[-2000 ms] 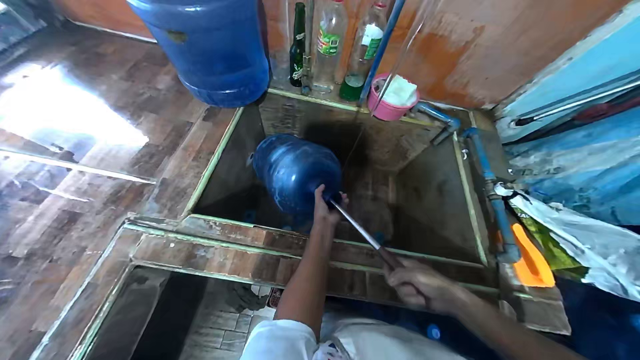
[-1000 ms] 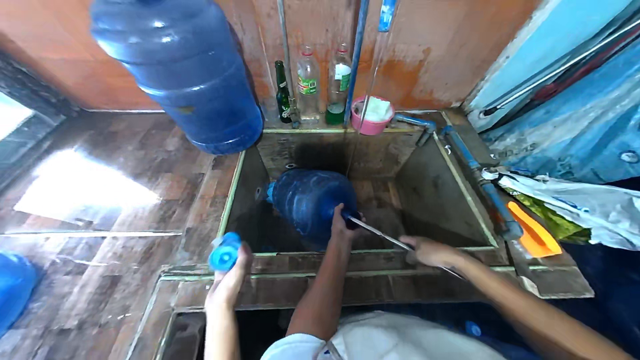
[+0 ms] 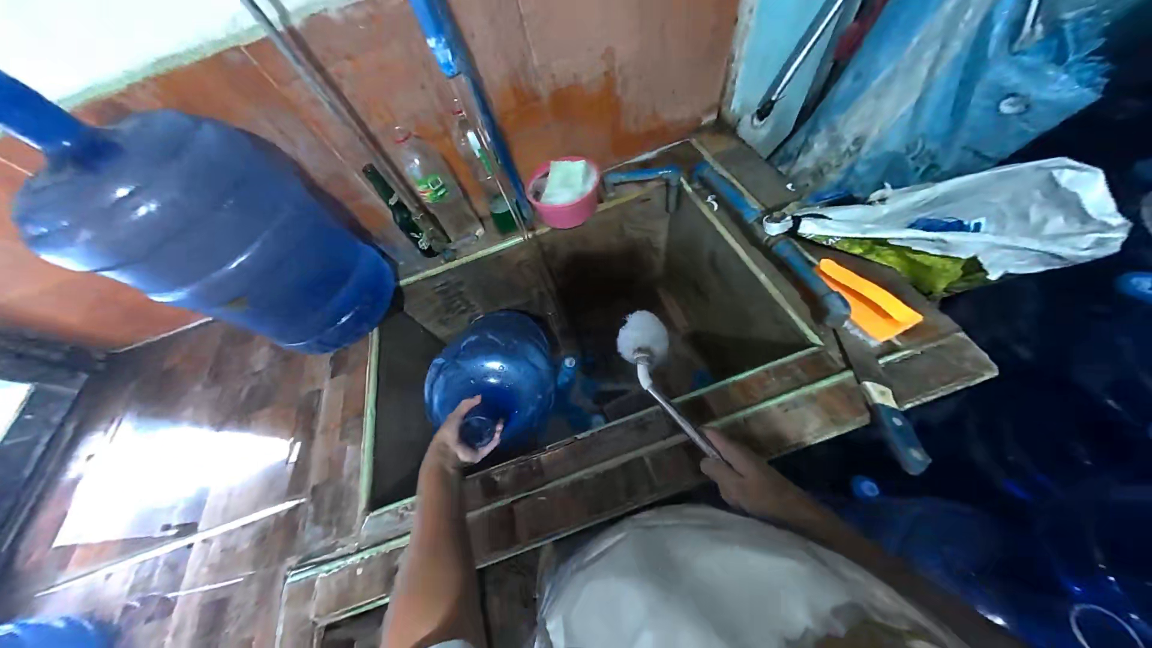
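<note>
My left hand (image 3: pixel 465 434) grips the neck of a blue water jug (image 3: pixel 495 364), which stands in the left part of a tiled basin (image 3: pixel 594 435) with its mouth towards me. In my right hand (image 3: pixel 733 470) is the metal handle of a bottle brush (image 3: pixel 643 337); its round white head is outside the jug, over the right part of the basin. Small blue caps (image 3: pixel 567 371) lie low in the basin, right of the jug.
A large blue jug (image 3: pixel 216 234) stands at the back left. Bottles (image 3: pixel 432 184) and a pink tub (image 3: pixel 565 205) line the back rim. Along the right edge are a blue pipe (image 3: pixel 801 270), an orange-handled brush (image 3: pixel 868 301) and a knife (image 3: pixel 891 423).
The brush, its shaft earlier running into the jug's mouth, is now out of it. The jug has turned more upright. Another person's hand with a blue cap, at the left one second ago, is gone.
</note>
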